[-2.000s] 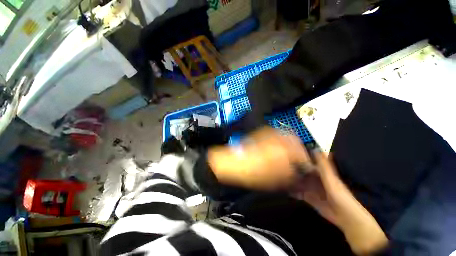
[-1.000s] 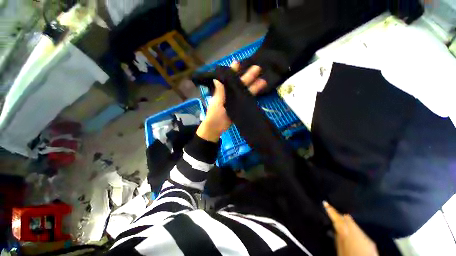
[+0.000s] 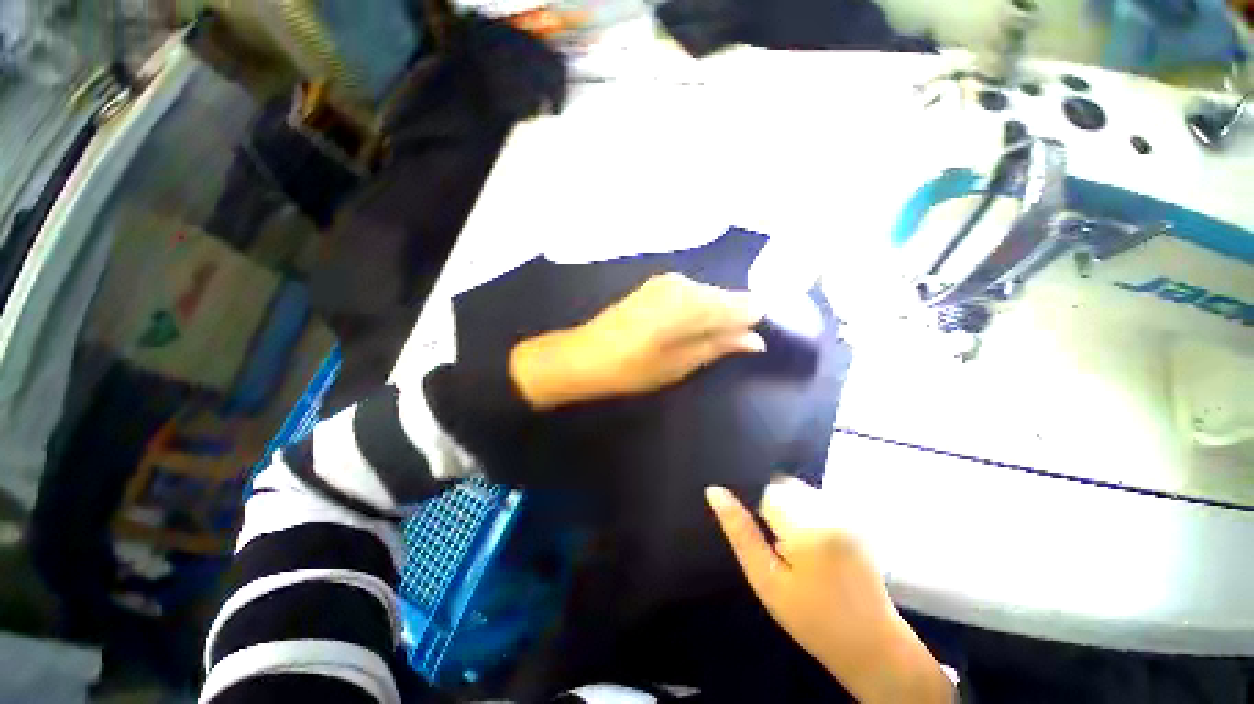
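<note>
A black garment panel [image 3: 619,454] lies on the white sewing table and hangs over its near edge into my lap. My left hand [image 3: 640,341] lies on the panel, palm down, fingertips at its right part near the bright spot. My right hand [image 3: 818,571] is at the panel's near right edge, thumb and forefinger apart; whether it pinches cloth is hard to tell. The white sewing machine [image 3: 1100,316] with a teal band stands right of the cloth, its presser foot area [image 3: 963,319] close to the panel's right edge.
A blue plastic crate [image 3: 447,543] stands below the table's left edge. Black cloth [image 3: 426,193] drapes over the table's far left edge. More black cloth [image 3: 777,21] lies at the back of the table [image 3: 619,165]. A blurred wooden stool and floor items are at the left.
The view has swung right from the crates and floor to the machine. Both hands have moved from the strip held over my lap onto the panel on the table.
</note>
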